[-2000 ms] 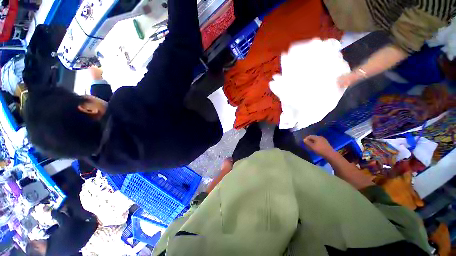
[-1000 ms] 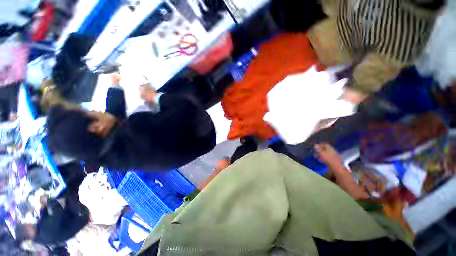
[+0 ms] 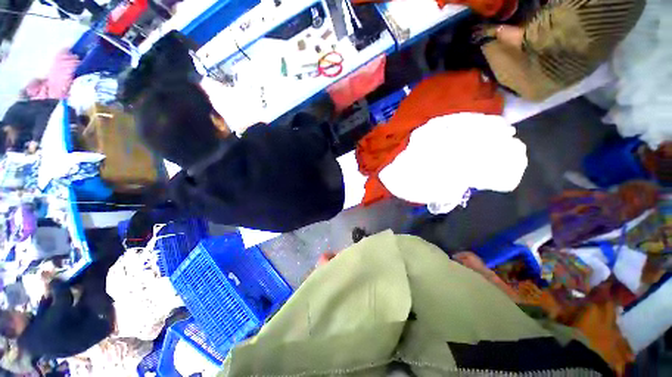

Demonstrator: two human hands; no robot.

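Observation:
Only a small part of my left hand (image 3: 325,259) shows past my green jacket; its fingers cannot be made out. My right hand (image 3: 469,260) is partly hidden by the jacket, with its grip unclear. In front of me, a white cloth heap (image 3: 457,158) lies over rust-orange cloth (image 3: 435,103). A person in a dark jacket (image 3: 265,180) bends at a white sewing table (image 3: 295,92), their hands hidden. Red-orange-handled scissors (image 3: 330,65) and a small green tool (image 3: 284,66) lie on it, with small dark parts near them.
Blue crates (image 3: 214,291) stand on the floor at left, beside a pale cloth heap (image 3: 140,291). A neighbour in a striped brown top (image 3: 567,48) sits at upper right. Patterned fabric (image 3: 589,213) lies at right. A brown box (image 3: 121,147) stands behind the dark-jacketed person.
The view has shifted, showing more of the table top. The neighbour's hand has left the white cloth and is higher up. The dark-jacketed person's hands are now hidden. My hands show less.

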